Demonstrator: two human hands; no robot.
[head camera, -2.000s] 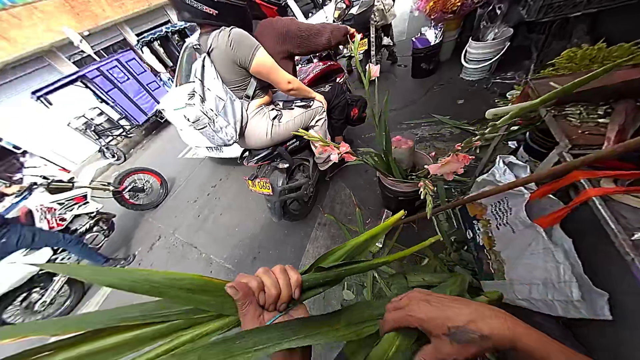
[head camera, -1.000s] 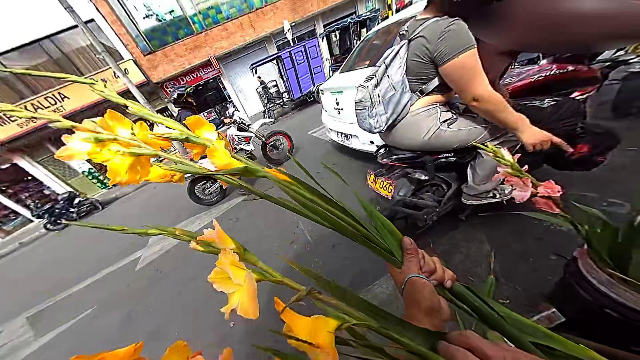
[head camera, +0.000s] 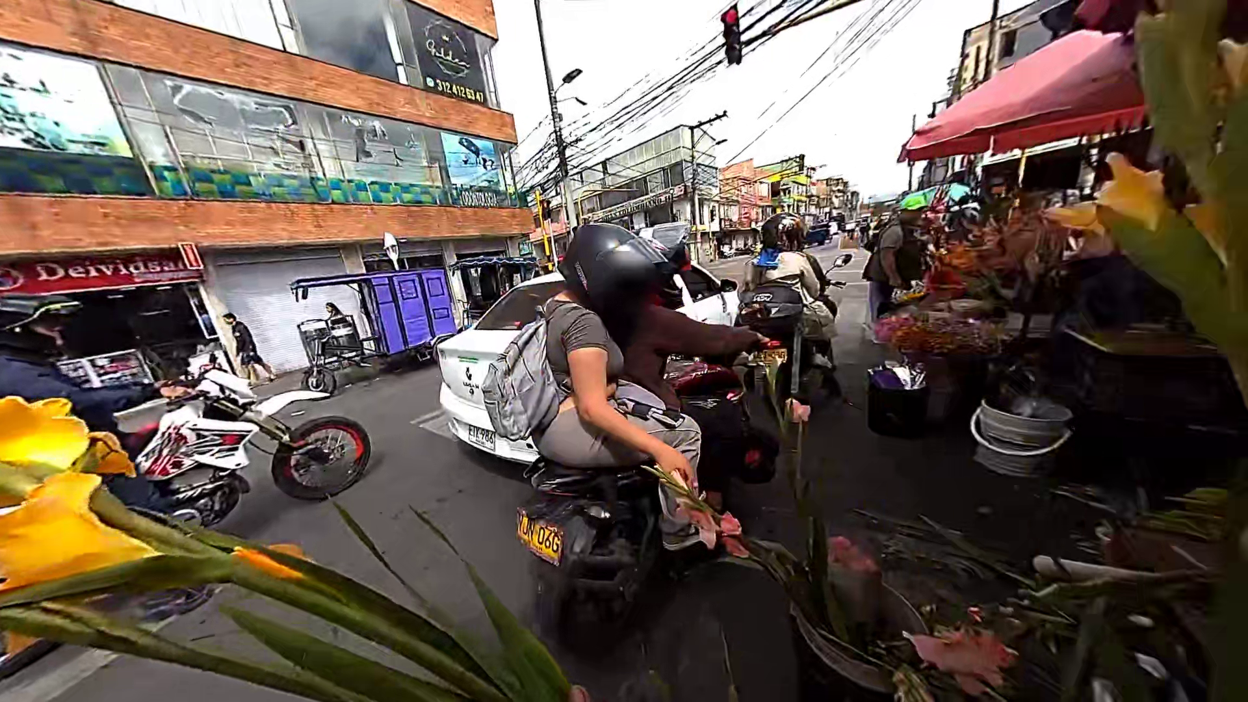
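Observation:
Green gladiolus stems with yellow-orange blooms slant across the lower left, down to the bottom edge. Neither of my hands shows clearly; a tiny skin-coloured patch at the bottom edge beside the stems could be a fingertip, but I cannot tell. Close by on the right, another yellow gladiolus bloom and blurred green leaves rise along the frame's edge. Pink gladioli lean out of a bucket at the lower middle.
Two people sit on a motorcycle just ahead, beside a white car. A rider on a white dirt bike is at the left. White buckets, a black bucket and a flower stall under a red canopy stand on the right.
My view has swung up toward the street. Both hands, on the stems and leaves in the earlier frames, have dropped out of clear sight. The dirt bike now shows a rider.

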